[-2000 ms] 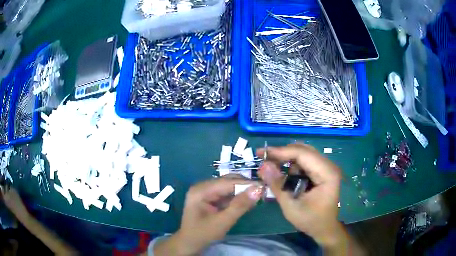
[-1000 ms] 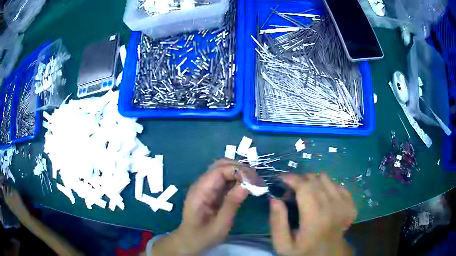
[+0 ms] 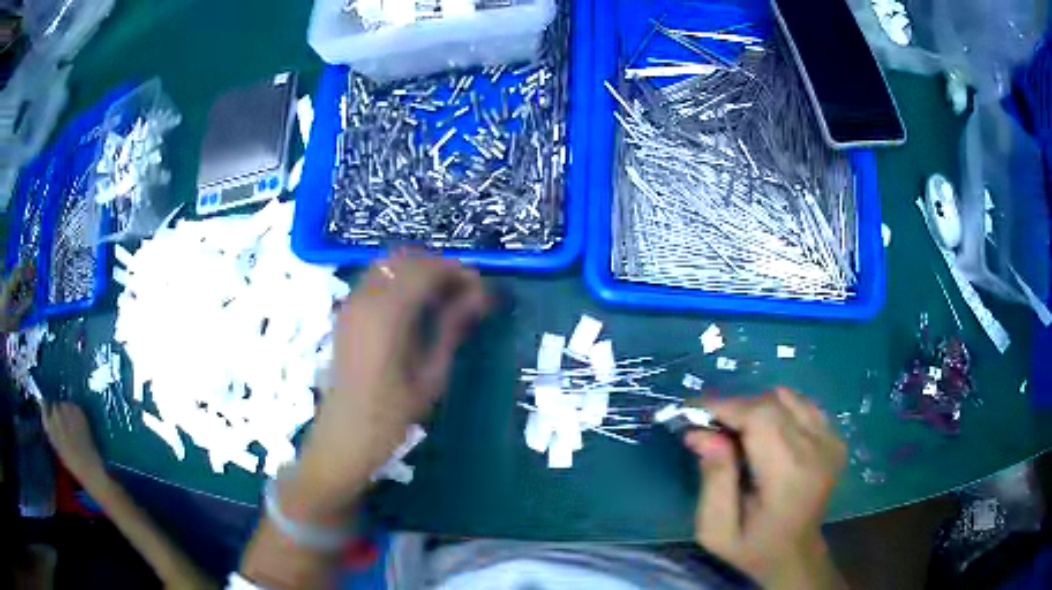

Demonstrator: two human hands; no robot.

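My left hand is blurred, palm down over the green tabletop between the white strip heap and the front edge of the left blue tray. I cannot tell whether it holds anything. My right hand is closed around a small dark object, mostly hidden by the fingers. A short white and silver bit shows at its fingertips. Wrapped sets, white with thin metal ends sticking out, lie in a small pile between my hands.
The right blue tray holds long thin rods; the left one holds short metal pieces and bears a clear tub. Also there: phone, scale, dark red bits, small white squares. Another person's hand is at far left.
My hands have parted. The left has moved up and left toward the left tray; the right has moved slightly right. More wrapped pieces show in the pile.
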